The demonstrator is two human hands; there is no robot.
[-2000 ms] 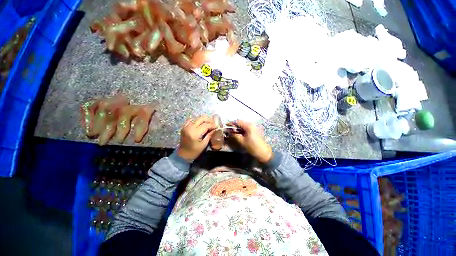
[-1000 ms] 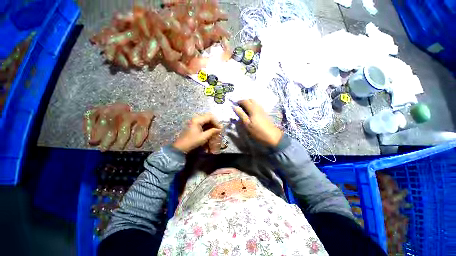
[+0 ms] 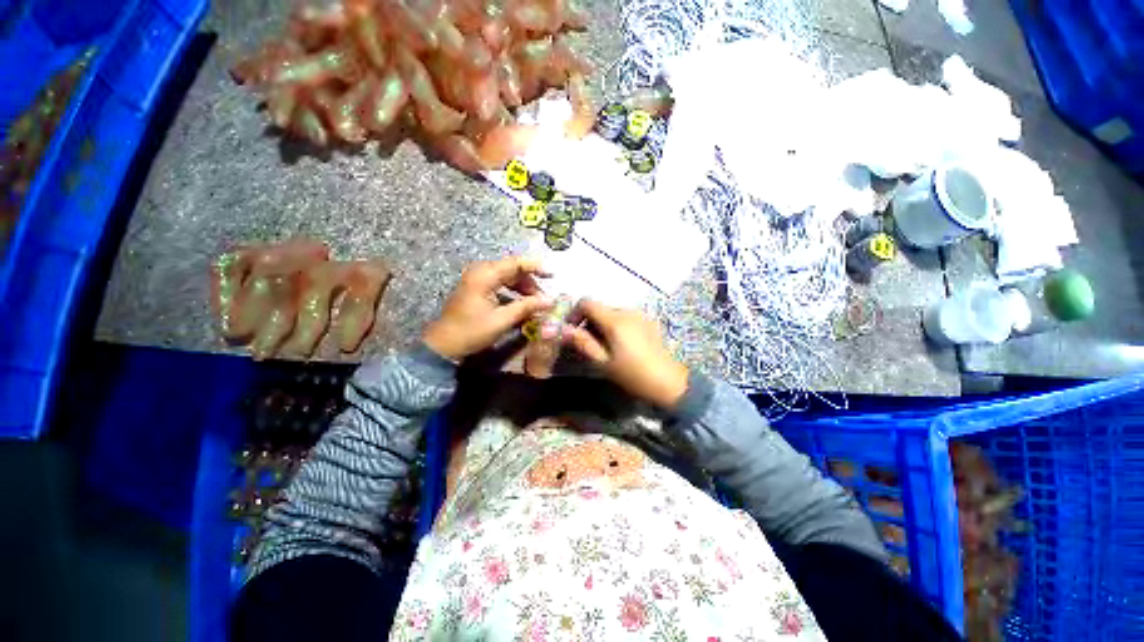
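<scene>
My left hand and my right hand meet at the table's front edge. Between their fingertips is an orange-brown moulded piece with a small round yellow-faced part at its upper end. My left fingers pinch at that upper end; my right thumb and fingers press on it from the other side. Small round yellow-faced parts lie on white paper ahead of my hands. A large heap of moulded pieces lies at the back, and a small group at the left.
Tangled white cord and crumpled white cloth lie to the right. Beyond are a white pot, a clear container and a green ball. Blue crates stand at the right, left and below the table edge. A thin rod lies on the paper.
My right hand has come back from the paper to the moulded piece. A yellow-faced round part now shows at the piece between my fingers. My left fingers have lifted slightly.
</scene>
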